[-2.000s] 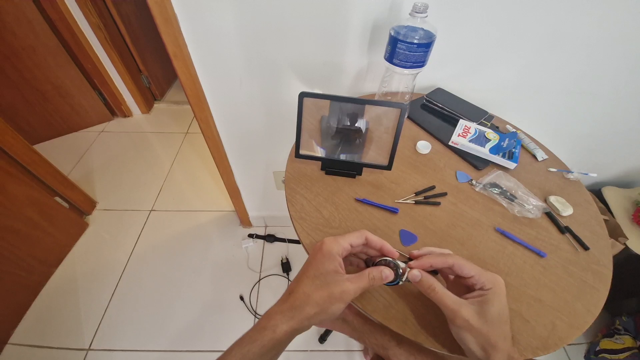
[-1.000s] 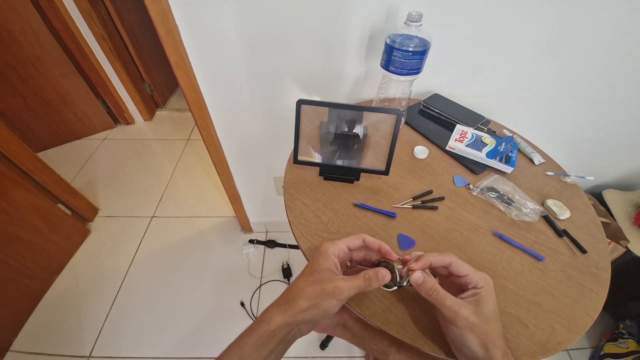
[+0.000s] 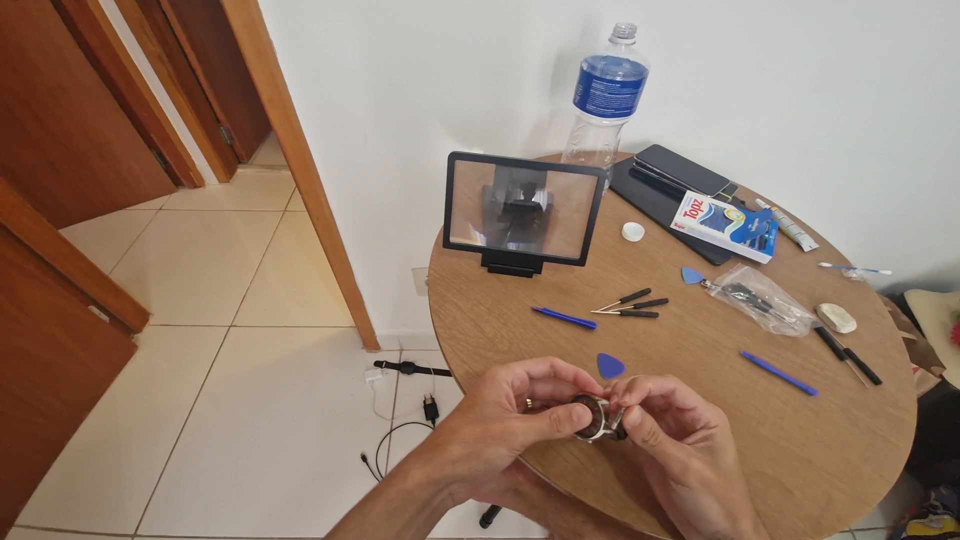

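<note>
Over the near edge of the round wooden table [image 3: 510, 337], my left hand [image 3: 525, 405] grips a round metal-rimmed watch case [image 3: 592, 417] between thumb and fingers. My right hand [image 3: 667, 427] pinches a small dark and metallic part [image 3: 616, 421] at the right side of the case; its exact kind cannot be told. Just beyond the fingers lies a blue plastic triangular pick [image 3: 610, 366]. Farther back are several small black-handled screwdrivers [image 3: 636, 304] and a blue plastic pry tool [image 3: 564, 318]. A second blue pry tool [image 3: 778, 373] rests to the right.
A framed screen magnifier [image 3: 523, 210] stands at the back left, before a plastic bottle [image 3: 609, 97]. Farther right are a white cap [image 3: 633, 232], a cotton swab box [image 3: 726, 225], a tube [image 3: 787, 225] and a plastic bag [image 3: 761, 300]. A smartwatch [image 3: 409, 367] and cable lie on the floor.
Both hands stay together at the watch. The fingers of my right hand have shifted slightly at its side, and the case is turned a little differently.
</note>
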